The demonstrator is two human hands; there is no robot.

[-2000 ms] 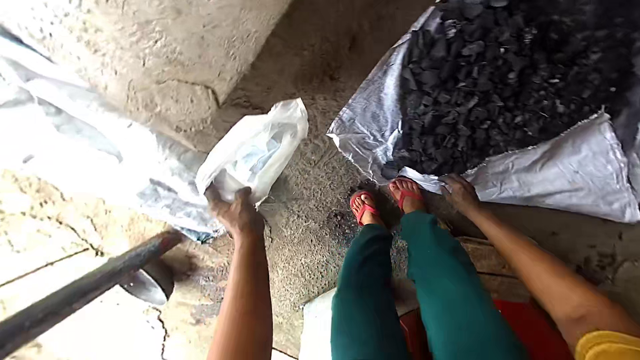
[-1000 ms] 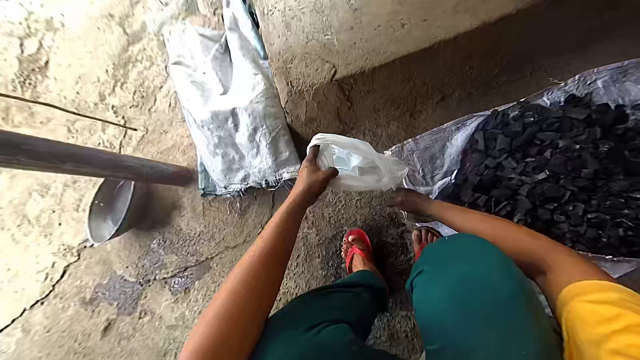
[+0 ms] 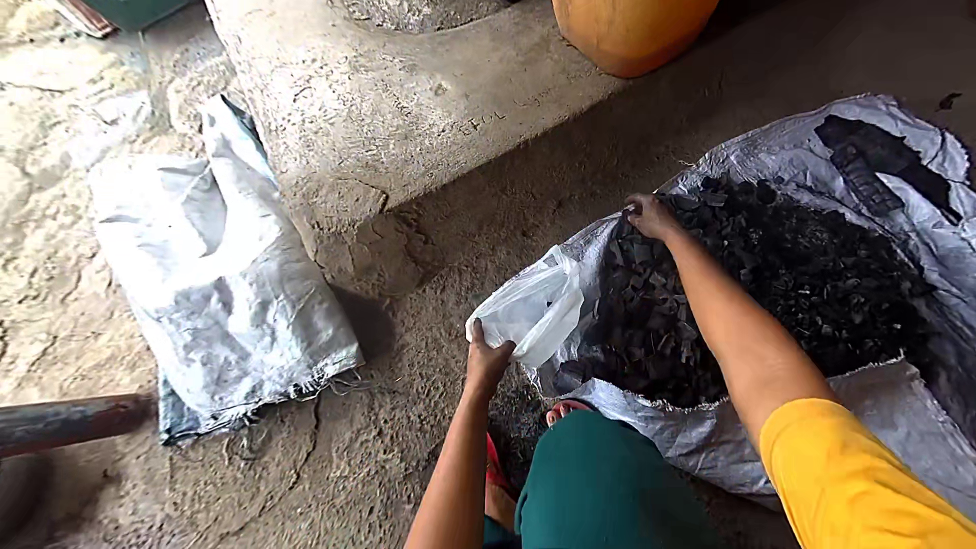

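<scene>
My left hand (image 3: 488, 358) grips the near rim of a white translucent plastic bag (image 3: 534, 305), whose mouth gapes beside the charcoal. The bag overlaps the left end of a woven plastic sack (image 3: 709, 442) spread on the floor. Black charcoal pieces (image 3: 755, 267) lie heaped on that sack. My right hand (image 3: 652, 217) is at the sack's far edge, by the upper left of the heap; its fingers seem closed on the edge, though their tips are partly hidden.
A folded white woven sack (image 3: 229, 297) lies on the rough floor at the left, near a dark pole (image 3: 72, 423). Behind runs a raised concrete ledge (image 3: 427, 114) with an orange container (image 3: 637, 30) on it. My red-sandalled feet (image 3: 499, 473) are close to the charcoal sack.
My left hand has brought the plastic bag over to the charcoal sack. My right hand has moved from the sack's near corner to its far edge. The view has shifted.
</scene>
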